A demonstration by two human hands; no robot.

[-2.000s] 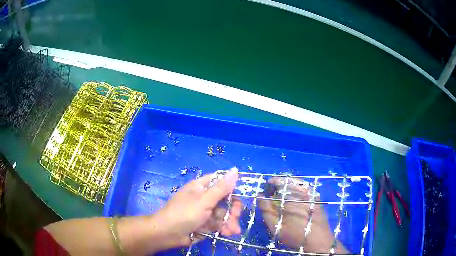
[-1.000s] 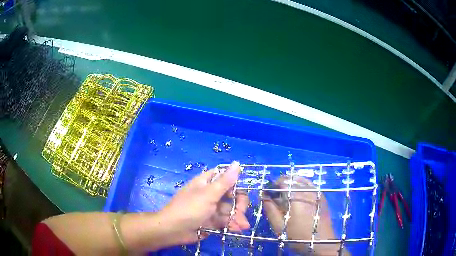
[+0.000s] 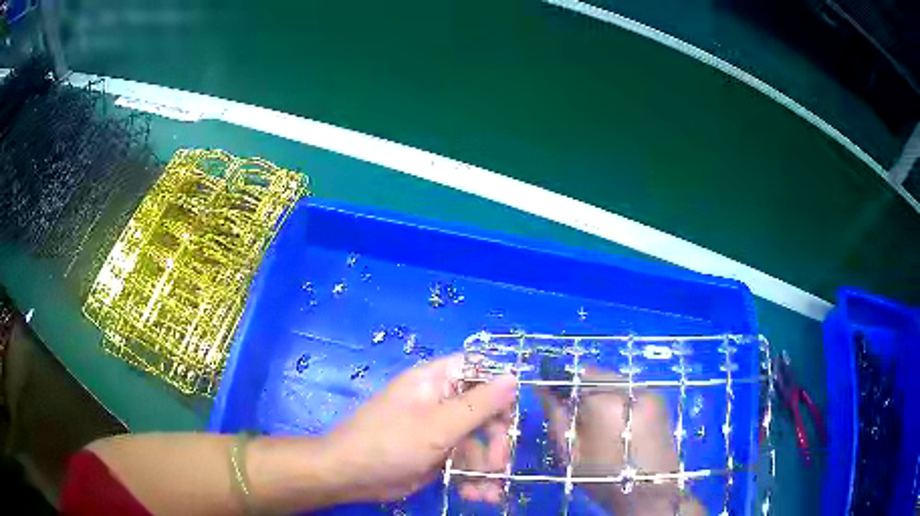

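A silver sprue frame (image 3: 627,381), an open grid with small parts along its bars, is held over the blue tray (image 3: 525,264). My left hand (image 3: 429,428) grips the frame's left edge, thumb on top. My right hand (image 3: 617,433) is behind and below the grid, seen through it and blurred. A dark tool tip shows by its fingers near the upper bars; the rest of the tool is hidden. Small plated parts (image 3: 437,295) lie scattered on the tray floor.
A stack of gold sprue frames (image 3: 182,267) sits left of the tray, with black sprue frames (image 3: 61,161) beyond. Red-handled pliers (image 3: 804,418) lie right of the tray. A blue bin (image 3: 839,403) with dark parts stands at far right. A white line (image 3: 444,171) crosses the green surface.
The frame and my left hand have shifted right, and the frame's right end now overlaps the tray's right rim and partly covers the red-handled pliers. My right hand stays behind the grid.
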